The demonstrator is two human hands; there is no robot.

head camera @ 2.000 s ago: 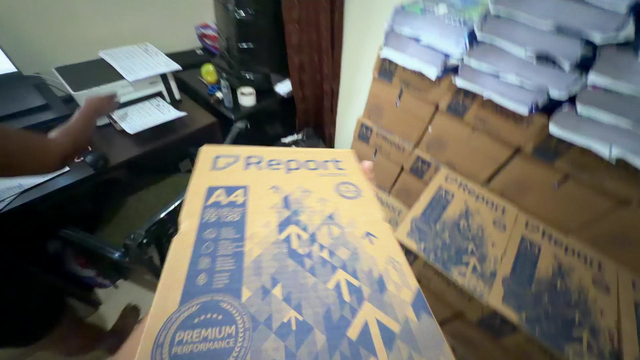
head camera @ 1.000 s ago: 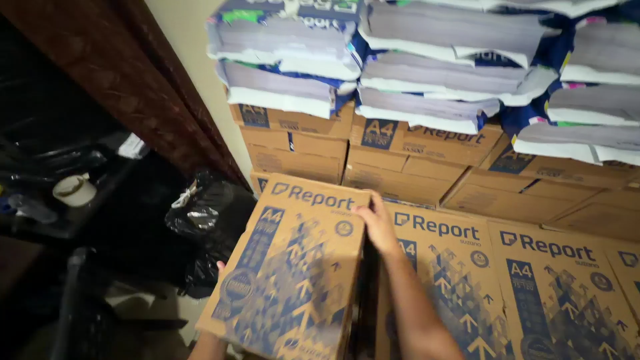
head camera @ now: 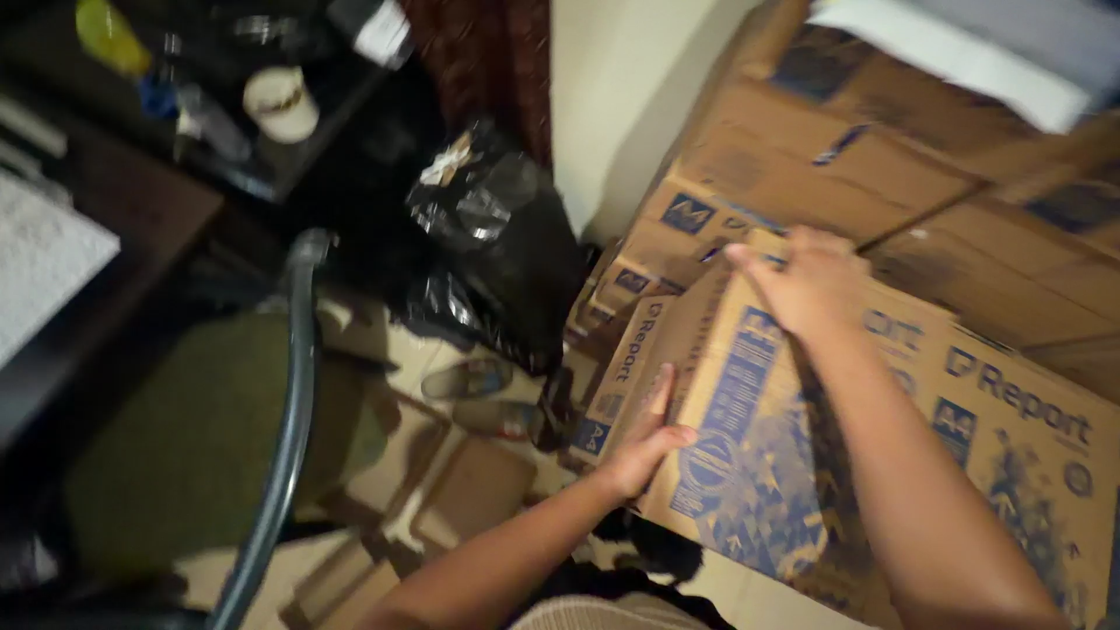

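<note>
A Report A4 paper carton [head camera: 744, 437], brown cardboard with blue print, stands tilted between my hands beside other cartons. My left hand [head camera: 647, 446] presses flat on its left side, thumb over the near edge. At the carton's far top end, my right hand [head camera: 814, 276] grips the edge with the fingers over it. Another Report carton [head camera: 1024, 420] lies to the right, partly behind my right forearm. A lower carton [head camera: 626, 376] shows its printed side just left of the held one.
Stacked cartons [head camera: 831, 184] rise against the wall, with paper packs [head camera: 971, 52] on top. A black plastic bag [head camera: 499, 236] and a pair of shoes [head camera: 477, 398] are on the left. Nearer are a chair's metal armrest [head camera: 293, 420] and a dark desk [head camera: 131, 201].
The held carton has gone from in front of me to beside the stacked cartons and is now tilted on its side. The view has swung considerably.
</note>
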